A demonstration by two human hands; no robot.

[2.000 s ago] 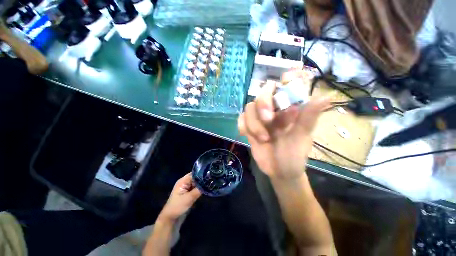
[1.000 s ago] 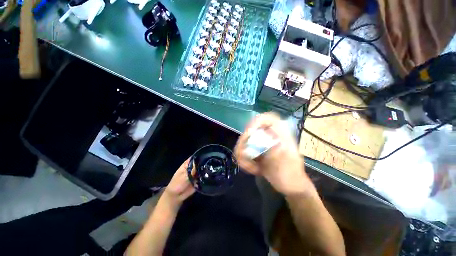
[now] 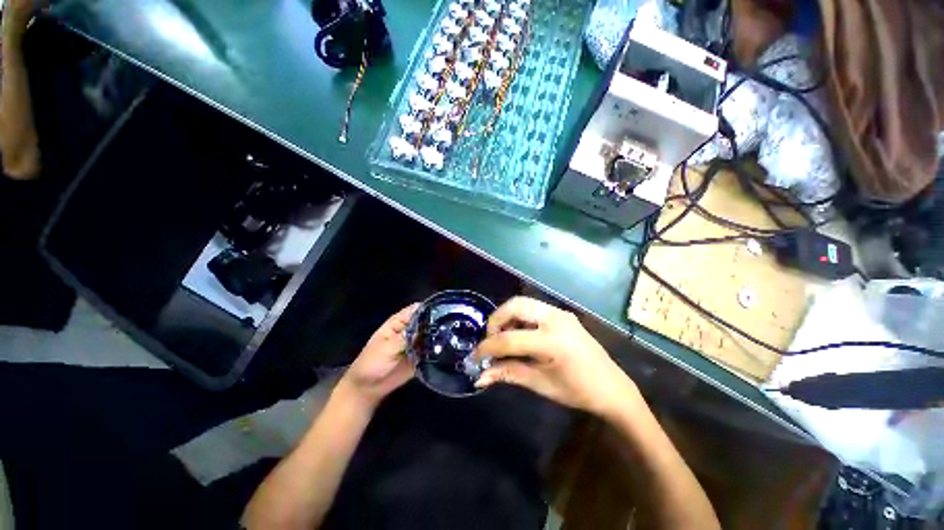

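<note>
A round glossy black housing [image 3: 445, 319], open side up with ribs inside, is over my lap. My left hand [image 3: 385, 355] grips its left rim. My right hand [image 3: 533, 350] is at the housing's right side, its fingertips inside the rim and pinched on a small silver-white motor [image 3: 476, 364]. The fingers hide most of the motor, and I cannot tell whether it touches the housing floor.
The green bench [image 3: 269, 88] holds a clear tray [image 3: 538, 124] of motors, a black unit [image 3: 350, 31] with a wire, a screw feeder [image 3: 637, 135], cardboard [image 3: 714, 300] with cables and a dark screwdriver [image 3: 864, 387]. A black bin [image 3: 155, 342] stands below left; another person's arm [image 3: 16, 114] shows.
My right hand has come down and left from over the bench, bringing the motor into the housing. My left hand still holds the housing. The view has shifted, and the screwdriver hangs lower.
</note>
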